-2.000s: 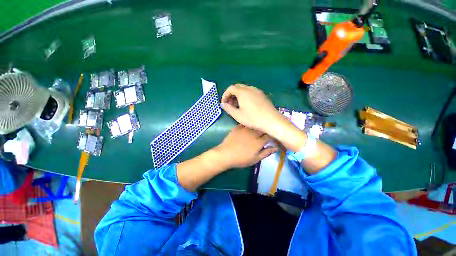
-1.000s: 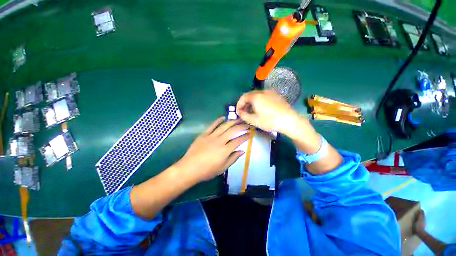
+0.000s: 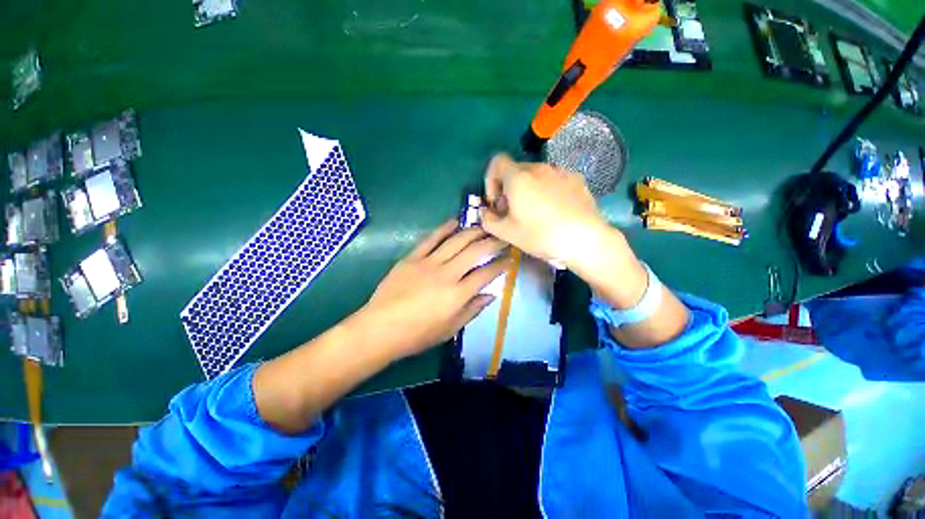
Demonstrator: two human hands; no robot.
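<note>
A tablet unit (image 3: 532, 324) lies at the bench's near edge in front of me. It is black-edged and silver-white inside, with an orange strip (image 3: 504, 319) down the middle. My left hand (image 3: 431, 289) lies flat with its fingertips over the unit's upper left part. My right hand (image 3: 543, 208) is over the unit's upper end, with fingers curled together. Anything between its fingertips is too small or blurred to tell. The upper end of the unit is partly hidden by both hands. A white sheet of dark round dots (image 3: 279, 258) lies left of the unit, one corner bent up.
An orange electric screwdriver (image 3: 593, 71) hangs just beyond my right hand, above a round grey dish (image 3: 586, 152). Flex cables (image 3: 692, 211) and a black lump (image 3: 816, 223) are at right. Circuit boards (image 3: 101, 193) are grouped at left. More units (image 3: 786, 43) lie along the far side.
My hands moved from beside the dot sheet onto the unit. Since a second ago, my right fingertips have lifted slightly away from its upper end, while my left hand stays on it.
</note>
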